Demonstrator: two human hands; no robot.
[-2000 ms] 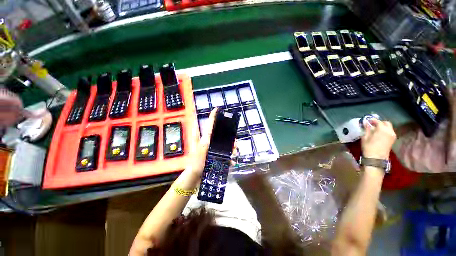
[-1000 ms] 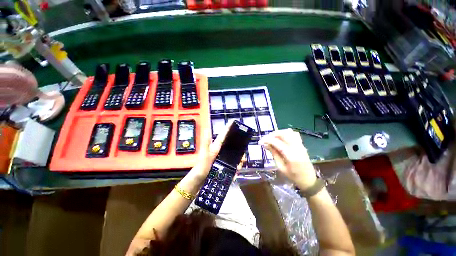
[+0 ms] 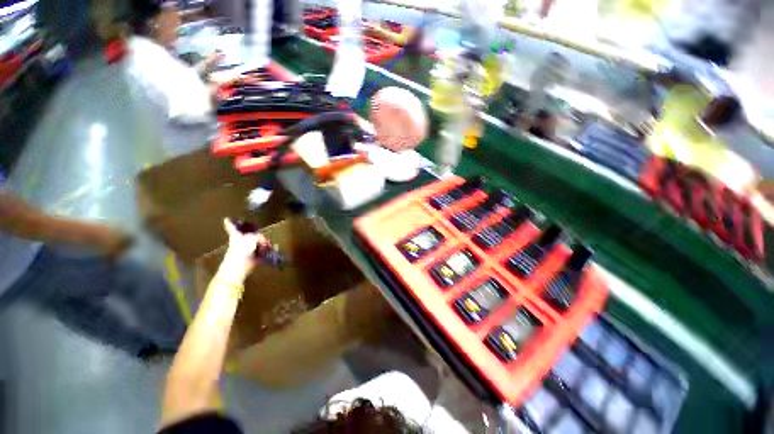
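Observation:
My left hand (image 3: 241, 244) is stretched out to the left, away from the bench, over brown cardboard. It grips a dark, blurred object, which looks like the flip phone (image 3: 270, 253). My right hand is not in view. The red phone tray (image 3: 519, 373) lies on the bench right of centre. Closed flip phones (image 3: 482, 299) lie in its near row and open ones stand in the far row. The lens tray (image 3: 624, 386) is at the lower right, beside the red tray.
Cardboard boxes (image 3: 327, 326) are below the bench edge. A pink fan (image 3: 399, 119) and a white box-shaped fixture (image 3: 356, 185) are beyond the red tray. Red trays with dark items (image 3: 276, 102) are further back. Another person's arm (image 3: 64, 229) reaches in from the left; other people are behind and at right.
The view has swung left. My left hand has moved from in front of the lens tray out to the left with the dark object. My right hand has left the picture.

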